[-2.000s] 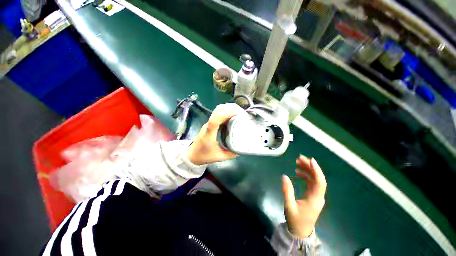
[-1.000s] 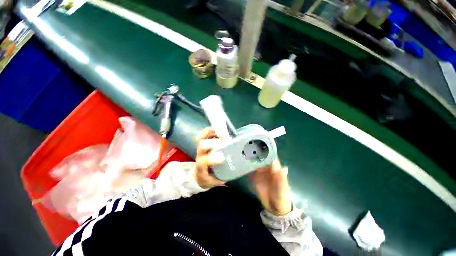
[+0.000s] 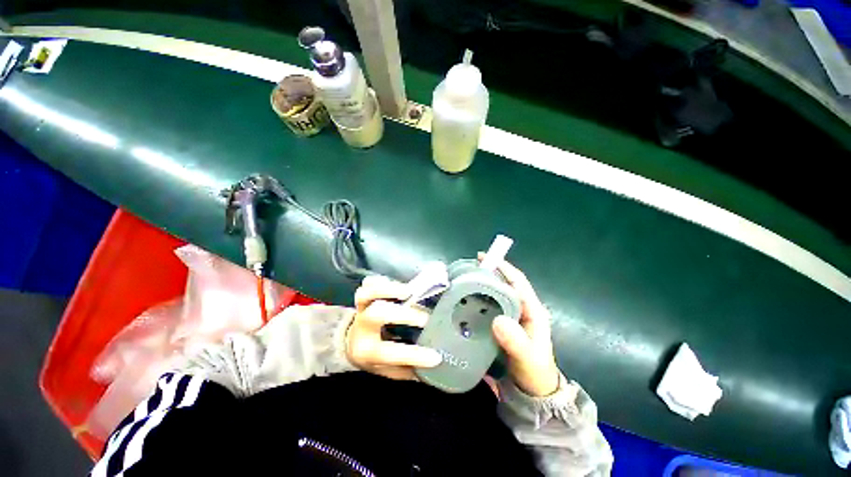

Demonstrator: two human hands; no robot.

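Observation:
A grey socket unit is held between both hands, its round two-hole outlet facing up. My left hand grips its left side, with a white strip or tab at the fingers. My right hand holds its right edge, the thumb beside the outlet. A narrow white tab sticks out from the unit's top. The looped grey power cord lies on the green bench to the left. The undersides of the fingers are hidden.
A squeeze bottle, pump bottle and printed cylinder stand by the post. An air blow gun lies left. A red crate holds plastic bags. A white cloth lies right.
The unit has come down closer to my body and tilted more upright. My right hand has moved onto its right edge. The looped cord now shows on the bench. The view has shifted.

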